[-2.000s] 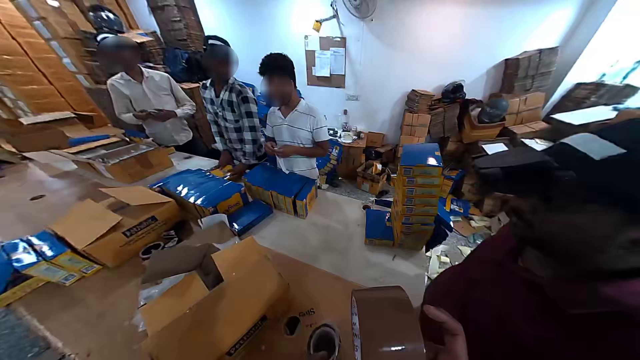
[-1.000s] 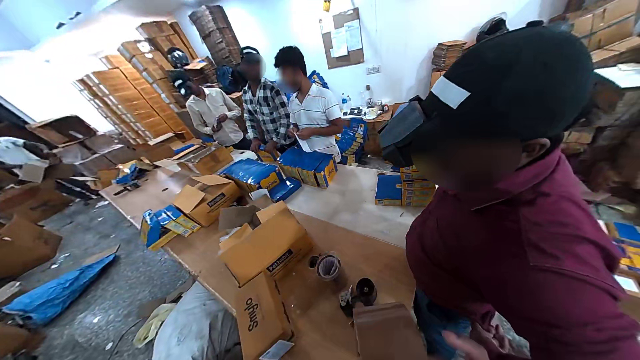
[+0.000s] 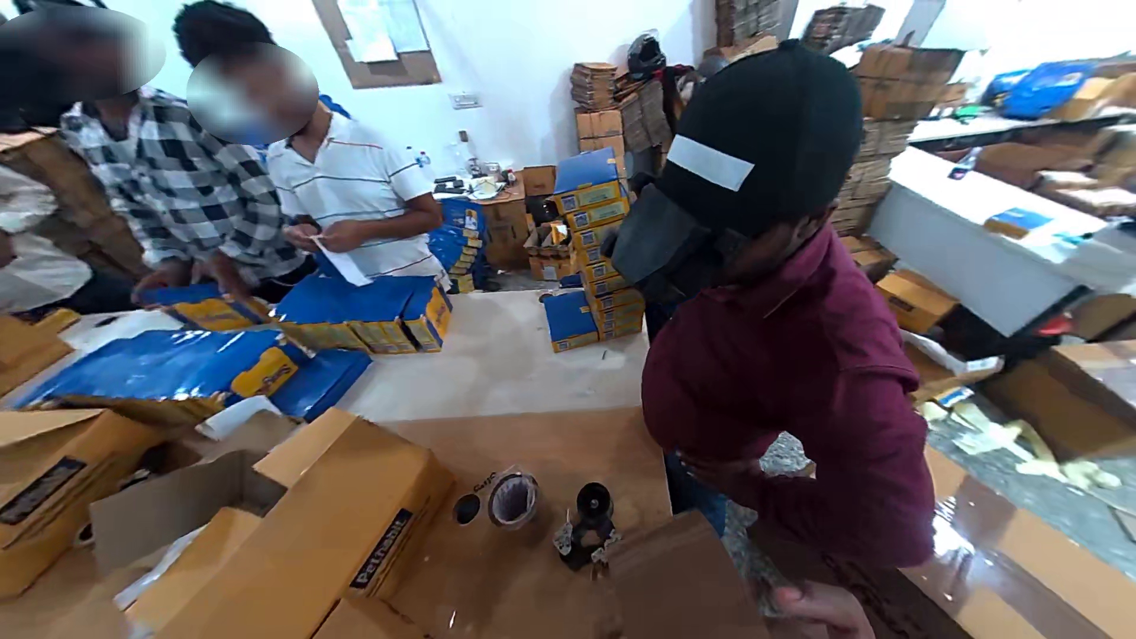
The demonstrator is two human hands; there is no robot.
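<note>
A hand, which looks like my right hand (image 3: 821, 608), shows at the bottom edge, partly cut off; whether it holds anything is unclear. It is just right of a brown cardboard piece (image 3: 679, 577). My left hand is out of view. Left of the cardboard, a black tape dispenser (image 3: 587, 537) lies on the brown table board (image 3: 497, 586). A roll of tape (image 3: 513, 499) sits beside a dark round hole in the board. An open cardboard box (image 3: 355, 515) stands further left.
A co-worker in a maroon shirt (image 3: 790, 382) leans close at the right. Several people stand across the table behind blue-and-yellow packs (image 3: 355, 311). A stack of yellow-and-blue boxes (image 3: 599, 231) stands at the far edge. At the lower right is a taped carton (image 3: 1003, 550).
The view has swung left and then back right. A brown tape roll, large beside a hand two seconds ago, no longer shows there. The maroon-shirted co-worker now bends over the table's right side.
</note>
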